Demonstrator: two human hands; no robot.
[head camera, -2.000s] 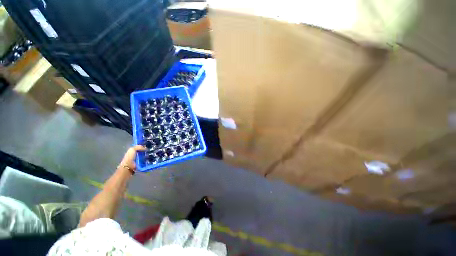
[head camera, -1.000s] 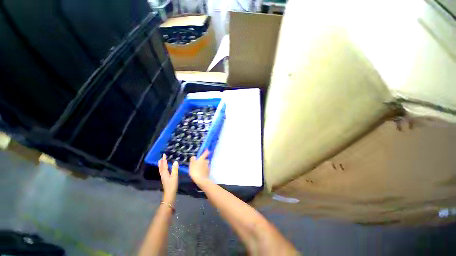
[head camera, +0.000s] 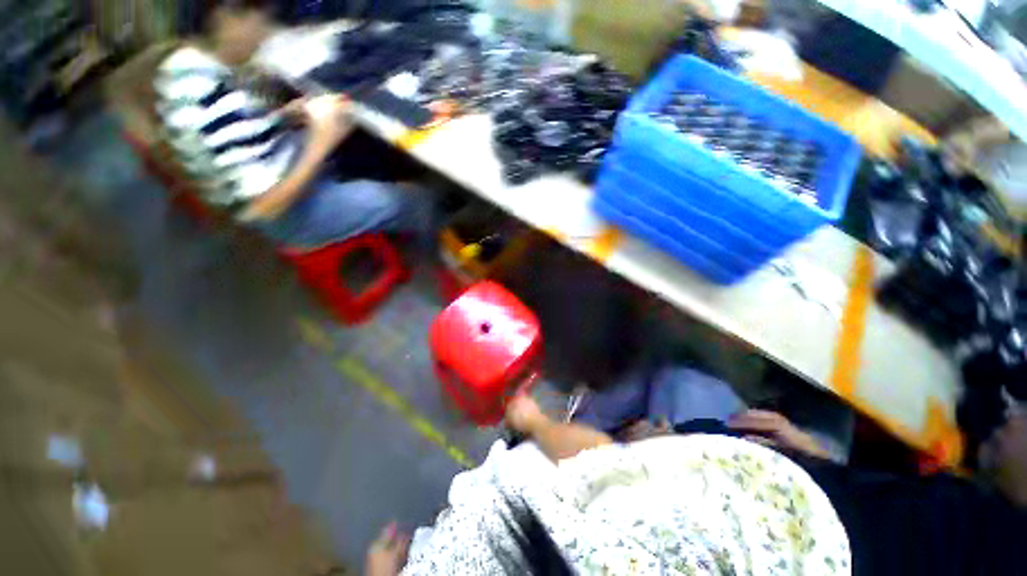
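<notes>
A red plastic stool (head camera: 487, 340) stands in the aisle beside the bench. My right hand (head camera: 525, 412) is at the stool's near lower edge; it is small and blurred, and whether it grips or only overlaps the stool cannot be told. My left hand (head camera: 389, 551) shows low at the bottom edge, partly cut off and blurred; no object is clear in it. Blue parts trays (head camera: 721, 191) are stacked on the bench, with rows of small dark and silver parts in the top one.
The long bench (head camera: 721, 304) crosses the upper right, with heaps of dark parts (head camera: 557, 118). A seated person in a striped shirt (head camera: 225, 129) is at upper left; another person's hand (head camera: 783, 430) is at right. Cartons (head camera: 135, 450) stand at left. A yellow line (head camera: 389, 399) marks the floor.
The view has swung from the black crates to the bench and aisle. My hands have left the blue tray on the white board and are now lower, at the stool and bottom edge.
</notes>
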